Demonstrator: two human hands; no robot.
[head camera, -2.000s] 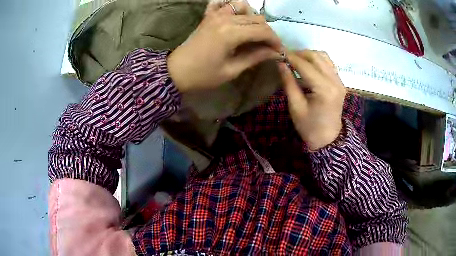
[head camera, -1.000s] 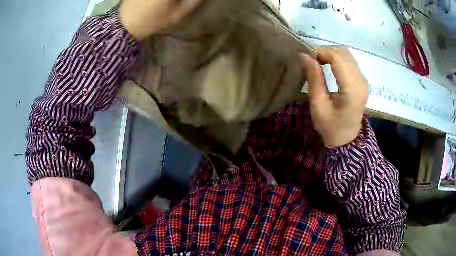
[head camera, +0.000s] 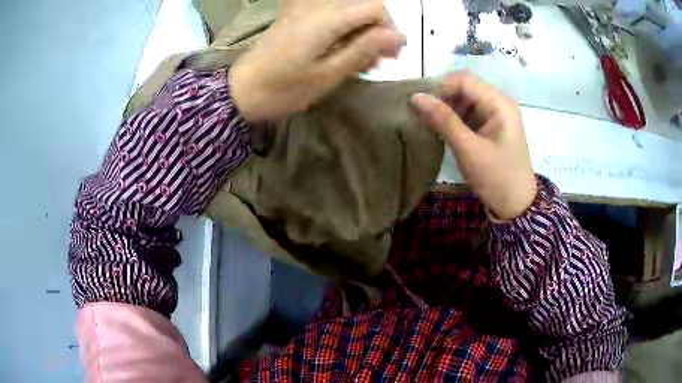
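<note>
The khaki garment (head camera: 344, 164) hangs in loose folds from the white table's front edge over the lap, with a darker opening and a paler edge at its lower left. My left hand (head camera: 314, 60) is over its upper part, fingers bent and slightly blurred; whether they hold cloth is not clear. My right hand (head camera: 486, 138) is at the garment's upper right corner, with the cloth edge between thumb and fingers.
Red-handled shears (head camera: 622, 93) lie at the table's upper right. Dark scraps or thread bits (head camera: 478, 30) lie at the top. The white table edge (head camera: 591, 161) has a printed scale. A plaid apron (head camera: 396, 348) covers the lap.
The hands were close together, then parted with the cloth spread between them. Since then my left hand has moved right, and the garment hangs lower over the lap.
</note>
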